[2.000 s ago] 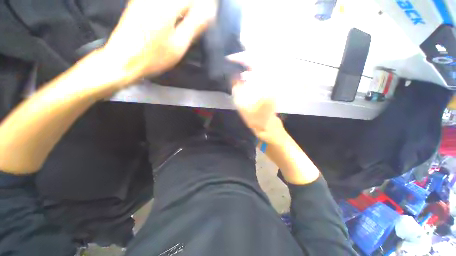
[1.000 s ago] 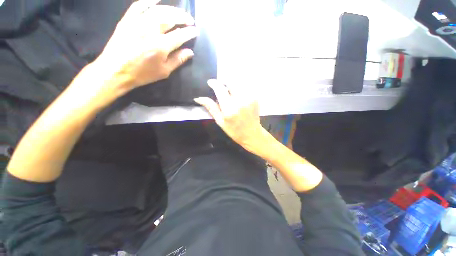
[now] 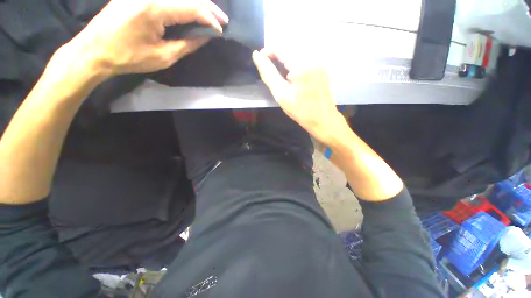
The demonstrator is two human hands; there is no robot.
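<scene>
The black garment panel [image 3: 204, 65] lies over the left part of the table and its front edge. My left hand [image 3: 154, 38] is on it at the upper left, fingers and thumb closed on a raised fold of the cloth. My right hand [image 3: 305, 93] is at the panel's right edge, thumb and index fingertips close together at the cloth. Whether it grips the edge is not clear in the glare. The needle area is out of view.
A black phone [image 3: 434, 41] lies on the white table [image 3: 367, 43] at the right, beside a small red-and-white item [image 3: 478, 55]. Black cloth [image 3: 431, 145] hangs below the grey front edge. Blue crates [image 3: 474, 241] and a red crate [image 3: 471, 209] stand at lower right.
The view has shifted, so the phone appears farther right and higher. My left hand has gone from spread on the cloth to pinching a fold. My right fingertips have moved up along the panel's edge.
</scene>
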